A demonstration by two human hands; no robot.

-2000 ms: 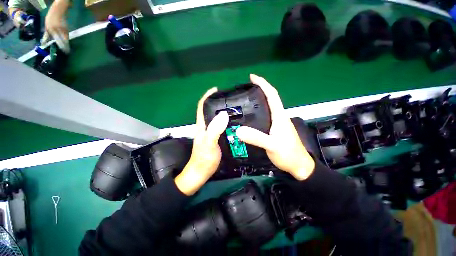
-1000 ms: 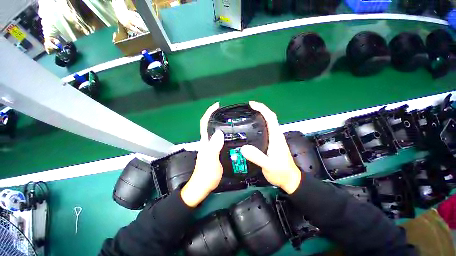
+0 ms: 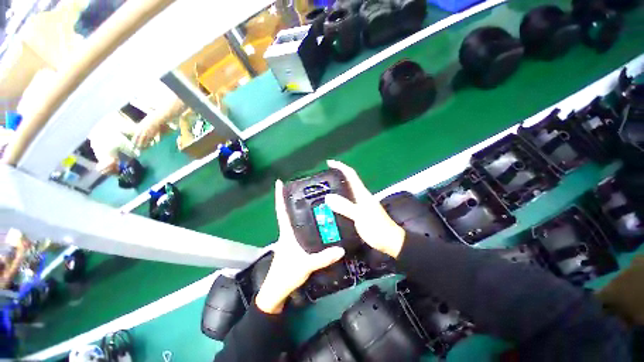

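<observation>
A black plastic housing (image 3: 302, 220) is held up in both hands over the near bench edge, beside the belt. A small green circuit board (image 3: 327, 223) lies against its face, below a dark slot. My left hand (image 3: 291, 263) grips the housing's left and lower side, its thumb below the board. My right hand (image 3: 367, 215) holds the right side, with the thumb at the board's upper end. The far side of the housing and the fingers behind it are hidden.
Black housings stand on the green conveyor belt (image 3: 452, 117). Open rear housings (image 3: 472, 205) and rounded shells (image 3: 381, 325) lie along the near bench. A white post (image 3: 141, 230) crosses at left. A silver-grey box (image 3: 289, 60) stands across the belt. A person sits beyond at upper left.
The view has turned and swung. The housing is tilted differently and its top opening no longer shows. My left thumb has moved from beside the slot to below the board.
</observation>
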